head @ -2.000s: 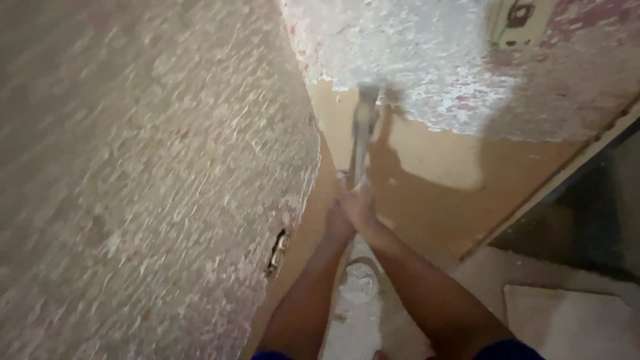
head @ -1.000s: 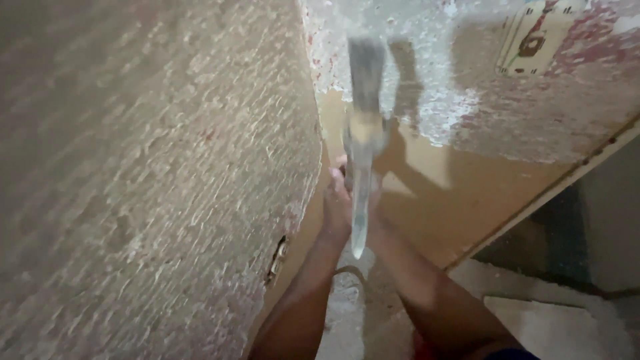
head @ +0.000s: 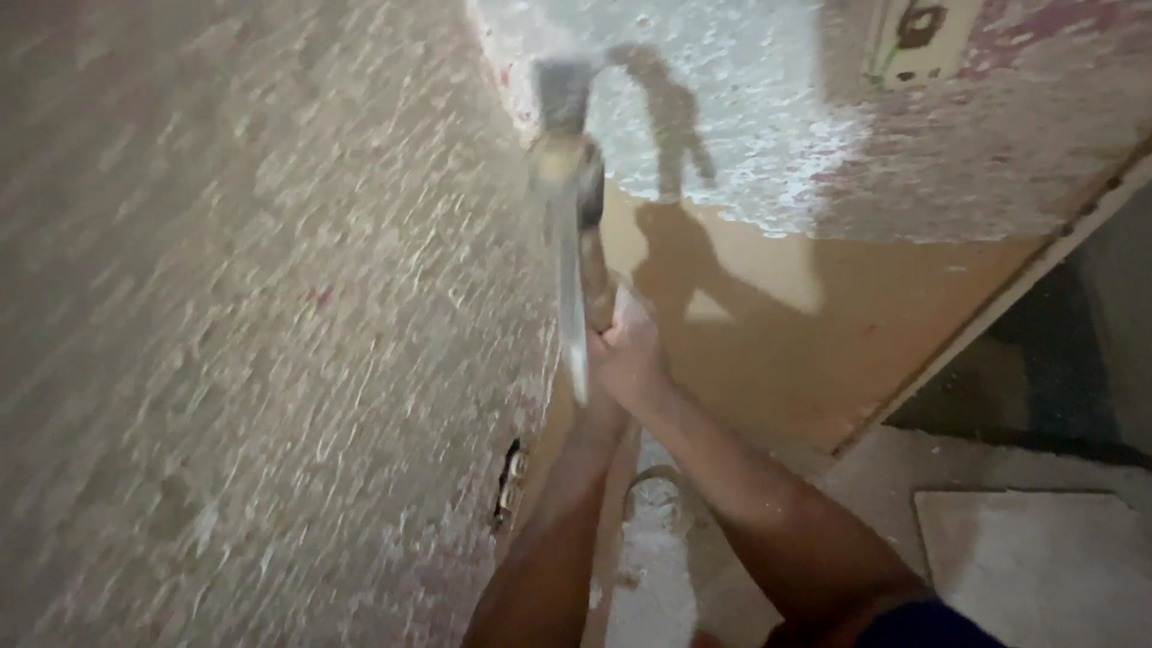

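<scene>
A pick-like hand tool [head: 565, 180] with a wide flat blade at one end and a long metal point at the other is raised in front of me, blurred. Both my hands are closed on its handle [head: 598, 279]: my right hand [head: 637, 346] is nearer the camera, and my left hand [head: 601, 364] is partly hidden behind the tool's point and my right hand. The blade lies over the chipped, whitish upper wall [head: 738, 99]; whether it touches cannot be told. Below the jagged edge of that chipped part, the wall is smooth and tan [head: 882, 333].
A rough, chipped wall [head: 270, 297] rises close on the left, with an electrical outlet [head: 511, 481] low in it. Another wall box [head: 918, 40] is at the upper right. A dark opening [head: 1035, 369] borders the tan wall. A pale slab [head: 1035, 567] lies on the floor.
Both hands have stayed on the handle while the tool moved against the wall. Its long point, not distinct two seconds ago, shows clearly toward the camera in the later frames.
</scene>
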